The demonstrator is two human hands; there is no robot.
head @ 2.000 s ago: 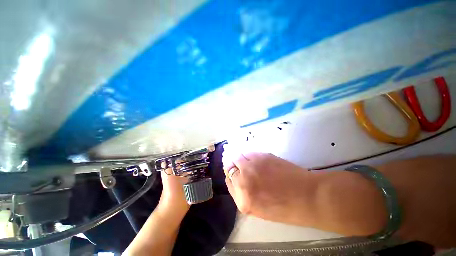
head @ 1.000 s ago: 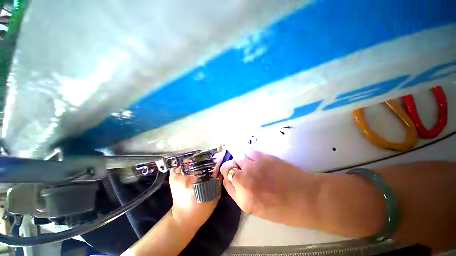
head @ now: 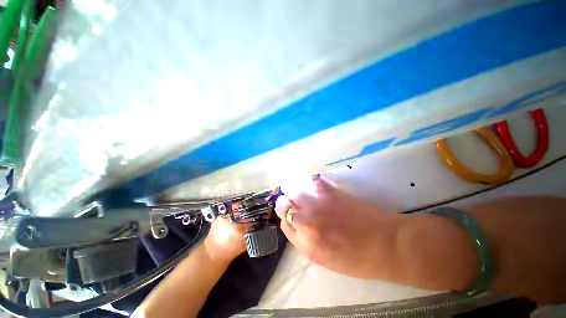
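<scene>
Dark cloth (head: 239, 282) lies left of the needle area and below the grey ribbed tension knob (head: 262, 241). My right hand (head: 332, 227), with a ring and a green bangle, is at the needle area. Its fingertips are bunched at the cloth's edge under bright glare and seem to pinch it. My left hand (head: 226, 235) is behind the tension knob and metal parts, on the dark cloth. Its fingers are mostly hidden, so its grip cannot be told. The needle and presser foot are lost in the glare.
The white machine head with a blue stripe (head: 291, 109) fills the upper view. Scissors with a yellow-orange and red handle (head: 476, 163) lie right on the white bed. A curved metal bar (head: 139, 281) and grey machine parts are at the left. Green loops (head: 22, 81) show upper left.
The view has shifted, showing more of the machine head and the green loops. Less dark cloth shows beside my right hand, and more white bed. My left hand first moved closer to the needle area, then back left.
</scene>
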